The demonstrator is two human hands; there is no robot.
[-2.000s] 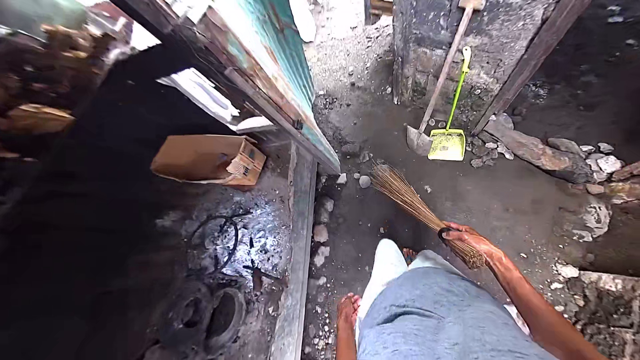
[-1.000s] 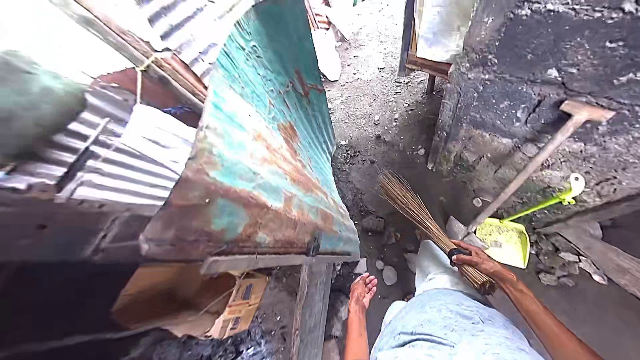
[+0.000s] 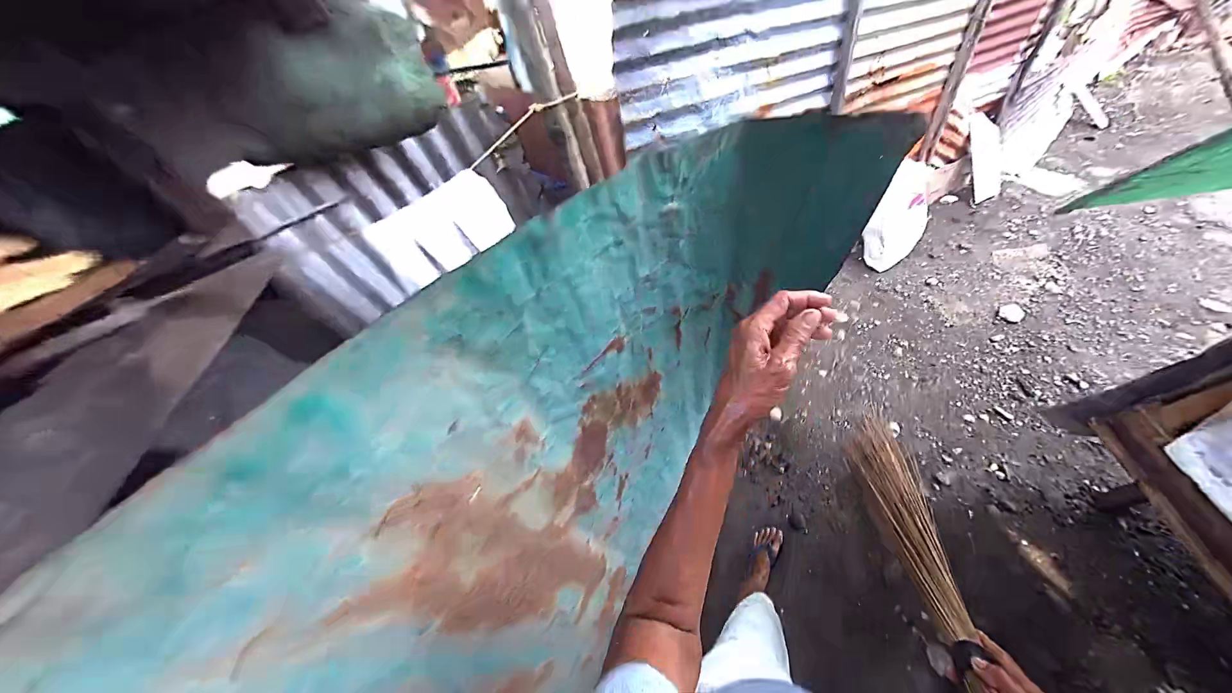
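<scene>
My left hand (image 3: 778, 351) is raised over the edge of a rusted turquoise metal sheet (image 3: 539, 385), its fingers curled loosely. Whether it touches the sheet, or pinches anything, I cannot tell. At the lower right edge, my right hand (image 3: 1001, 667) grips a stick broom (image 3: 910, 525) by its dark band. The broom's bristles point up and away, over gritty ground. Part of my right hand is cut off by the frame.
Corrugated metal fencing (image 3: 731, 58) runs across the back. A white sack (image 3: 897, 217) leans by the sheet's far end. Loose stones (image 3: 1011, 313) dot the dirt path. A wooden structure (image 3: 1155, 462) juts in at the right, and a green sheet edge (image 3: 1169, 173) above it.
My left hand has risen from low beside my body to the turquoise sheet's edge. My right hand keeps hold of the broom. The view has swung, and the dustpan is out of sight.
</scene>
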